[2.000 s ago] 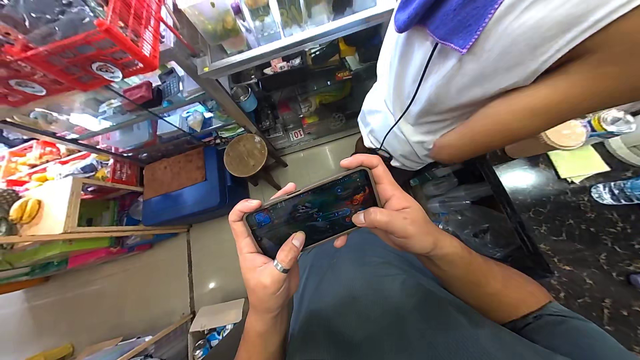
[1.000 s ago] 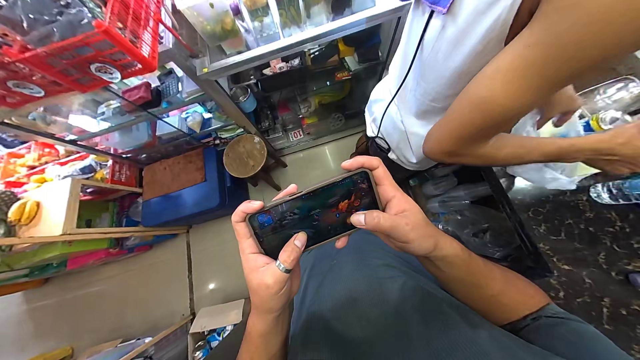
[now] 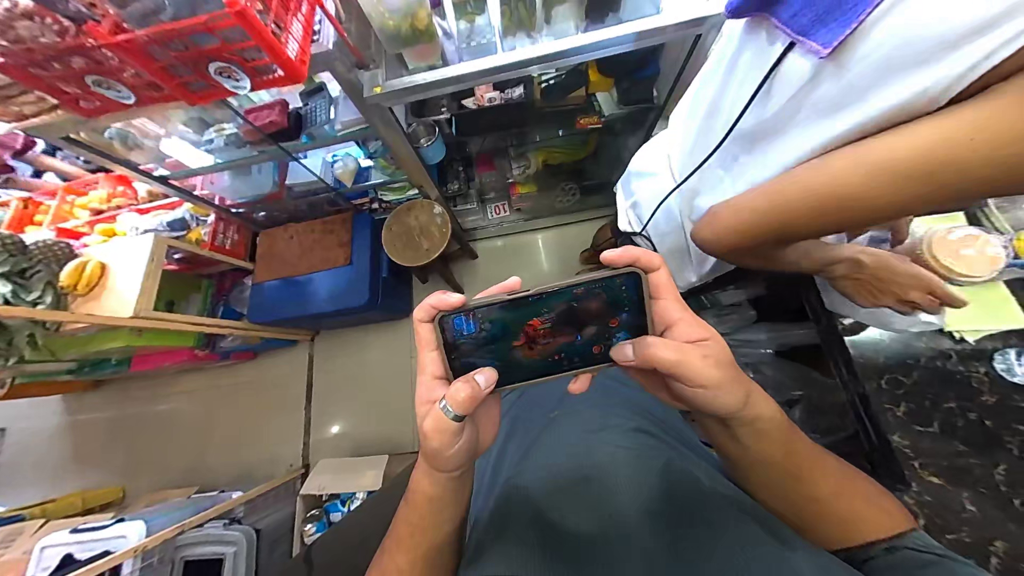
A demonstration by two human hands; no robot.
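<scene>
A smartphone [image 3: 548,328] lies sideways between both hands, above the lap, its lit screen showing what looks like a game. My left hand [image 3: 460,388] holds the left end, with a metal ring on the thumb and the thumb tip at the screen's lower left corner. Around the right end is my right hand [image 3: 680,348], its thumb over the lower right of the screen. Fingertips of both hands show along the top edge, and one fingertip shows below the phone. The rest of the fingers are hidden behind it.
A person in a white shirt [image 3: 720,152] stands close at the right, a hand near a lidded plastic cup [image 3: 964,252] on a dark patterned counter [image 3: 928,416]. Ahead are a round wooden stool [image 3: 416,232], a blue cooler box [image 3: 336,292] and a glass display case [image 3: 552,48]. Red crates [image 3: 264,48] hang upper left.
The other person's arm has shifted, and their hand is now near the lidded cup instead of by the clear plastic bag. The picture on the phone screen has changed. Both my hands keep their hold.
</scene>
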